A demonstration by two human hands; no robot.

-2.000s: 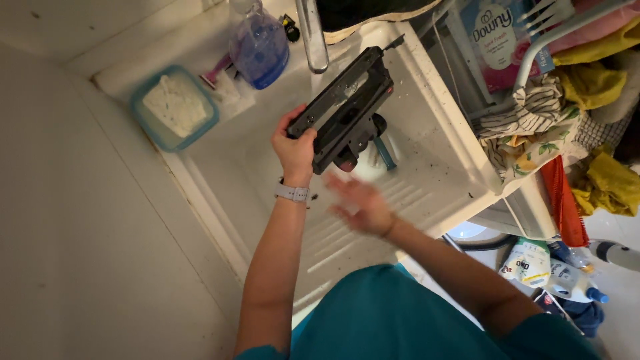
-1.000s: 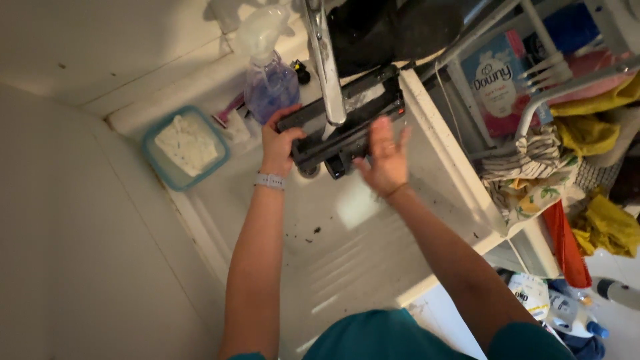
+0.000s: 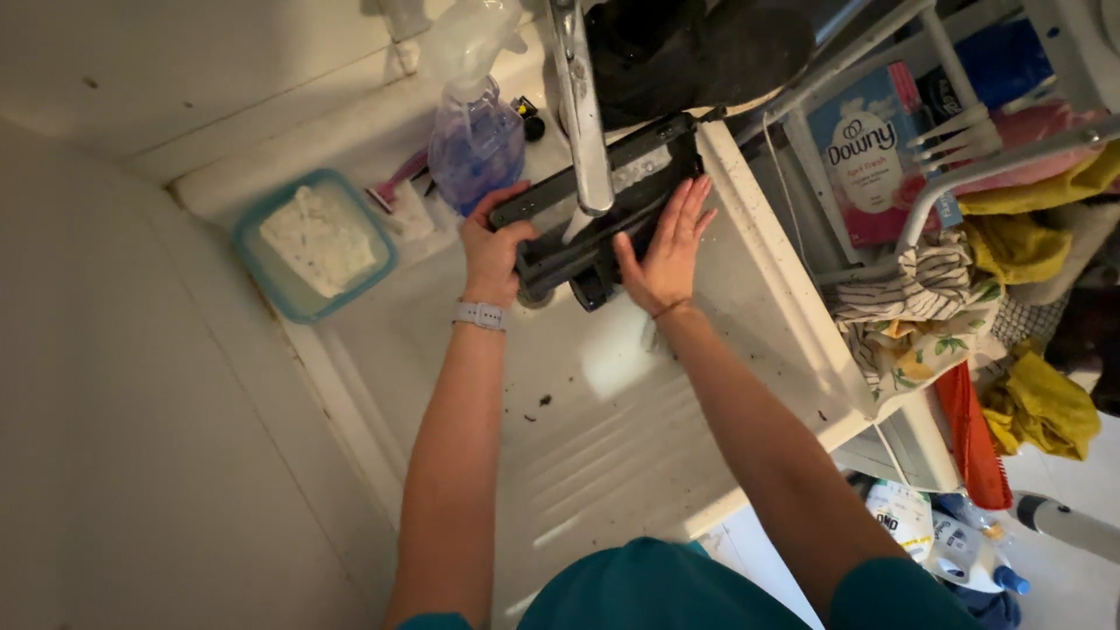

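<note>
A black plastic vacuum-cleaner floor head [image 3: 560,262] lies tilted under the chrome faucet [image 3: 591,149], over the white laundry sink [image 3: 612,455]. Water runs from the spout onto it. My left hand [image 3: 496,249] grips its left end, thumb on top. My right hand [image 3: 669,249] rests against its right part with the fingers spread; whether it grips there is hard to tell. Small dark bits of debris [image 3: 545,401] lie in the basin below. The underside of the head is hidden.
A teal tub with a white block [image 3: 319,241], a pink razor [image 3: 398,179] and a spray bottle of blue-purple liquid [image 3: 477,144] stand along the sink's back left ledge. On the right are a white rack [image 3: 927,175], a Downy box [image 3: 875,157] and cloths. Bottles [image 3: 958,547] stand below.
The floor head has moved from above the basin to under the faucet. My right hand, off it two seconds ago, now touches its right part. Water now runs onto it.
</note>
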